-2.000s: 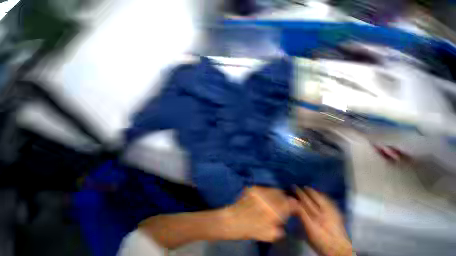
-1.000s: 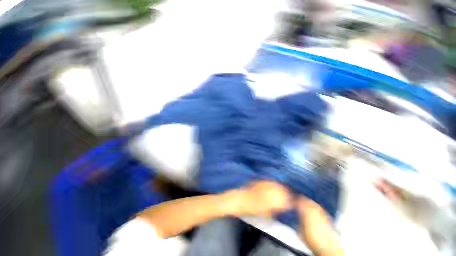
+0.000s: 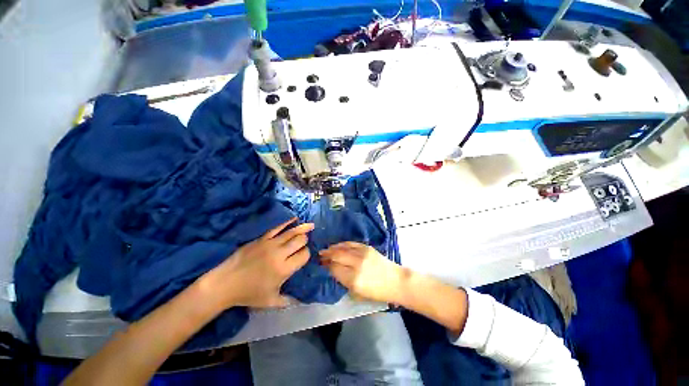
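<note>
A large crumpled navy garment [image 3: 151, 196] covers the table left of the needle and runs under the lit presser foot [image 3: 335, 197]. My left hand [image 3: 273, 264] lies on the garment just in front of the needle area, fingers spread over the cloth. My right hand [image 3: 361, 273] is beside it to the right, fingertips pinching the garment's front part near the table edge. A narrow dark strip [image 3: 389, 219] runs along the cloth's right edge. What lies under my fingertips is hidden.
The white sewing machine [image 3: 378, 98] spans the back, with a dark control panel [image 3: 589, 137] at right. Bobbins [image 3: 610, 194] sit in a dark tray at the table's right end. A navy garment pile [image 3: 483, 332] hangs below the table edge, right of my legs.
The view has turned and sharpened from heavy blur, now showing the machine clearly. The garment now appears further left. My hands, close together before, are now slightly apart on the cloth.
</note>
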